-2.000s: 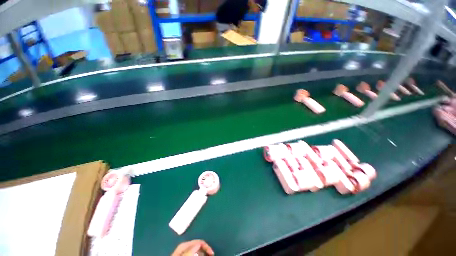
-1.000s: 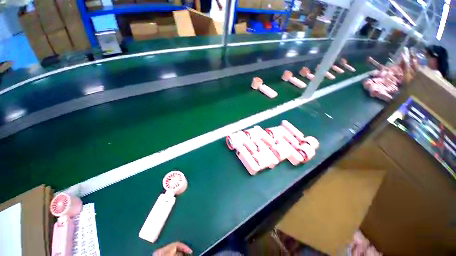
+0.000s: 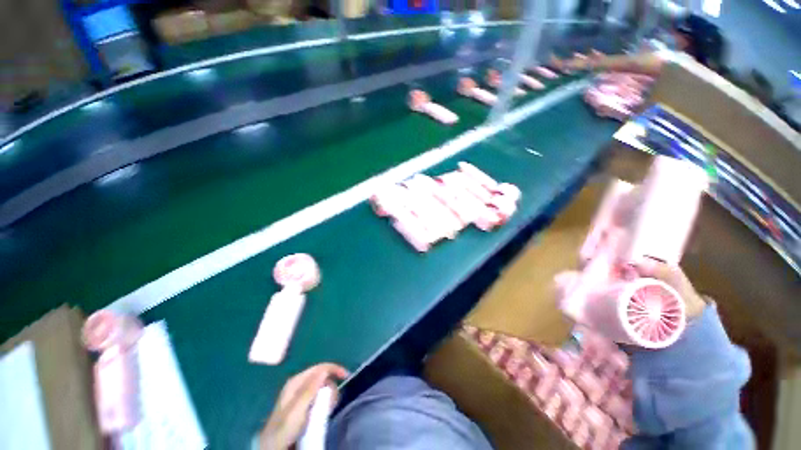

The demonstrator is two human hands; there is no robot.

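Note:
My right hand [image 3: 683, 288] holds several pink handheld fans [image 3: 669, 209] in a bunch above the open carton; the fans hide most of its fingers. My left hand [image 3: 303, 395] is at the bottom edge by the bench front, partly cut off. It is closed on a narrow white thing [image 3: 317, 420] that looks like a label sheet seen nearly edge-on. The open carton [image 3: 492, 387] holds rows of pink fans [image 3: 562, 391]. A single pink fan [image 3: 279, 321] lies on the green bench, apart from the left hand.
Interlocked fans [image 3: 448, 206] lie mid-bench. At left, a fan [image 3: 116, 382] lies on white sheets [image 3: 167, 387] beside cardboard [image 3: 61, 369]. Spaced fans [image 3: 433, 107] are on the belt [image 3: 263, 198]. Glossy dark boxes [image 3: 720, 163] and another person's arm [image 3: 628, 63] are at right.
The view has swung right and down. My right hand has come into view with the bunch of fans. More of the carton, its fans and my left hand's white thing now show.

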